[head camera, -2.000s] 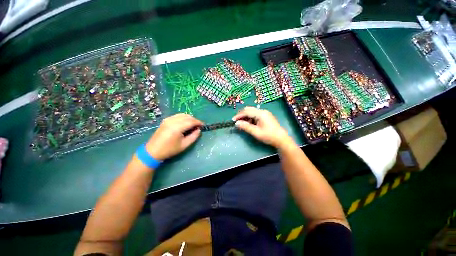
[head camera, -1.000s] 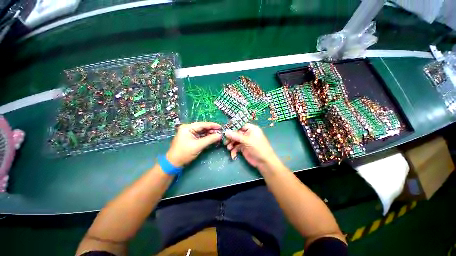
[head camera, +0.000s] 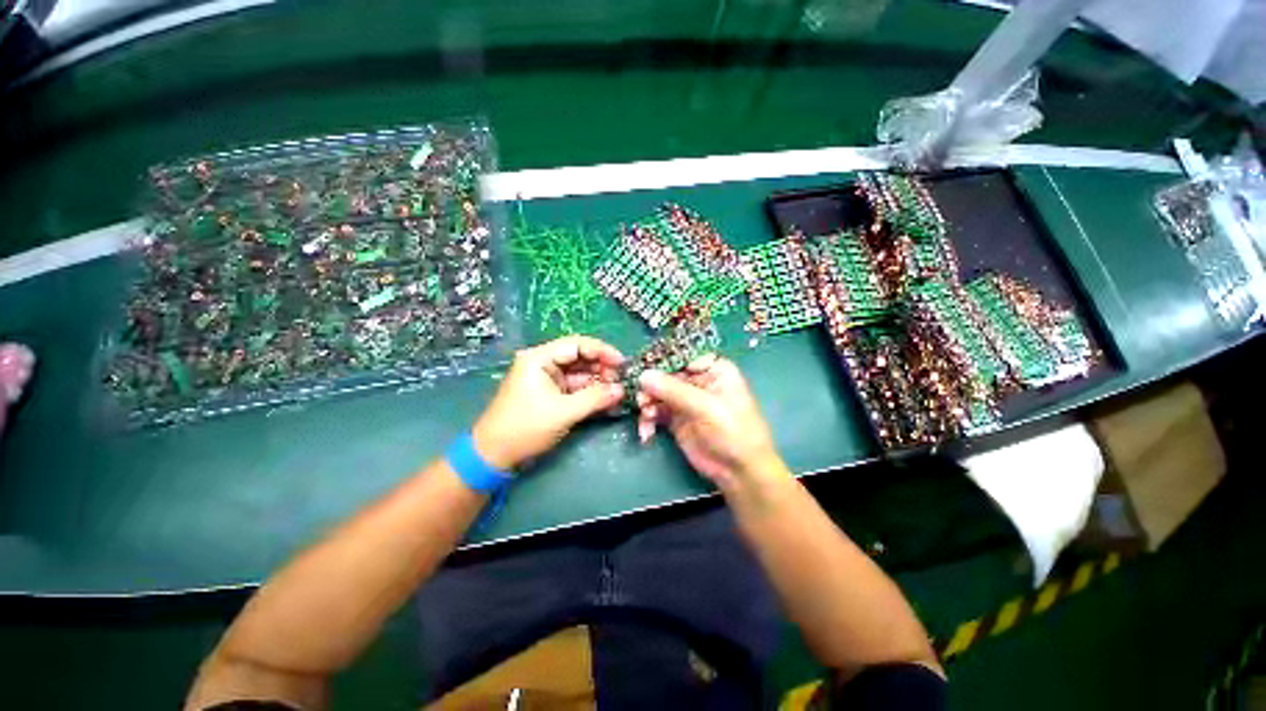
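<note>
A small PCB panel strip (head camera: 676, 345) with dark and coppery parts slants up and to the right from between my hands. My left hand (head camera: 549, 399), with a blue wrist strap (head camera: 476, 463), pinches its lower left end. My right hand (head camera: 705, 414) holds it from the right, thumb and fingertips close to my left fingertips. The fingers hide the lower end of the strip. Stacked PCB panels (head camera: 900, 295) with coppery rows lie on the right, more panels (head camera: 653, 267) just beyond my hands.
A clear blister tray (head camera: 313, 271) full of small boards lies at left. Bright green break-off rails (head camera: 555, 272) lie between tray and panels. A black tray (head camera: 990, 222) sits under the stacked panels. A plastic bag (head camera: 958, 118) is at back right, a cardboard box (head camera: 1159, 431) below the bench edge.
Since two seconds ago, my hands have come together and the strip, then held level between them, is replaced in view by one slanting up. Since one second ago, the hands have barely moved.
</note>
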